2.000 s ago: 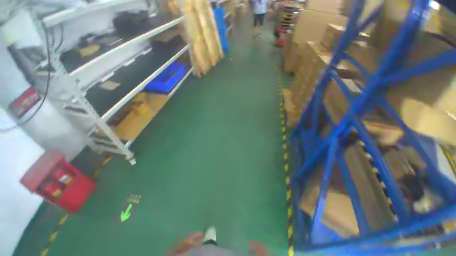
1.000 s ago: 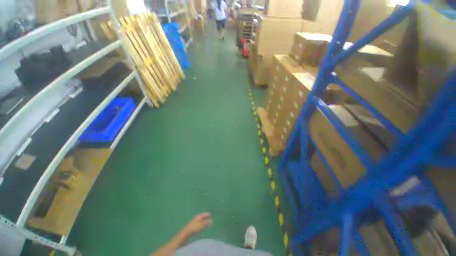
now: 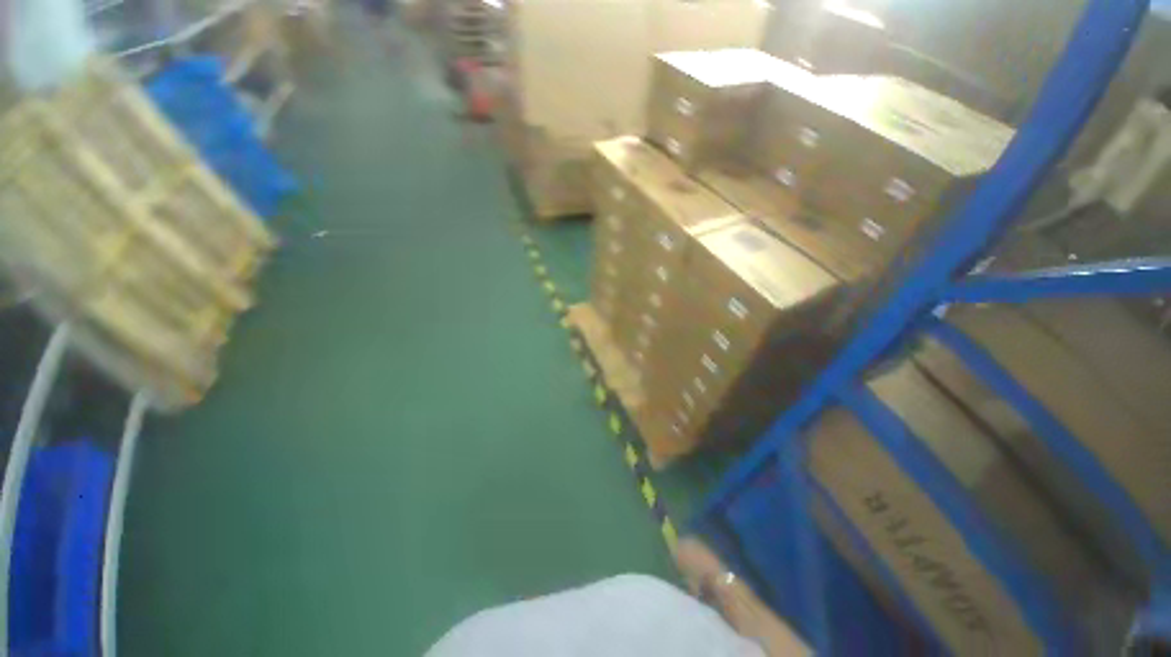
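Observation:
My right hand (image 3: 722,593) is at the bottom edge, right of my light-clothed body, beside the blue rack. It is blurred and partly cut off; whether its fingers are open or closed cannot be told. My left hand is out of the picture. Ahead on the right, brown stacked product boxes (image 3: 668,285) with small white labels stand in tiers on a low pallet (image 3: 606,353). Neither hand is seen touching them.
A blue rack (image 3: 886,327) with brown cartons, one printed "ADAPTER" (image 3: 918,565), stands close on the right. Yellow-black tape (image 3: 614,417) edges the green floor (image 3: 372,424). Wooden pallets (image 3: 129,231), a blue sheet-like item (image 3: 225,135) and a blue tray (image 3: 62,546) are left.
The view has moved forward along the aisle and turned right; the box stack is nearer. The left hand seen earlier has left the picture, and the right hand shows at the bottom.

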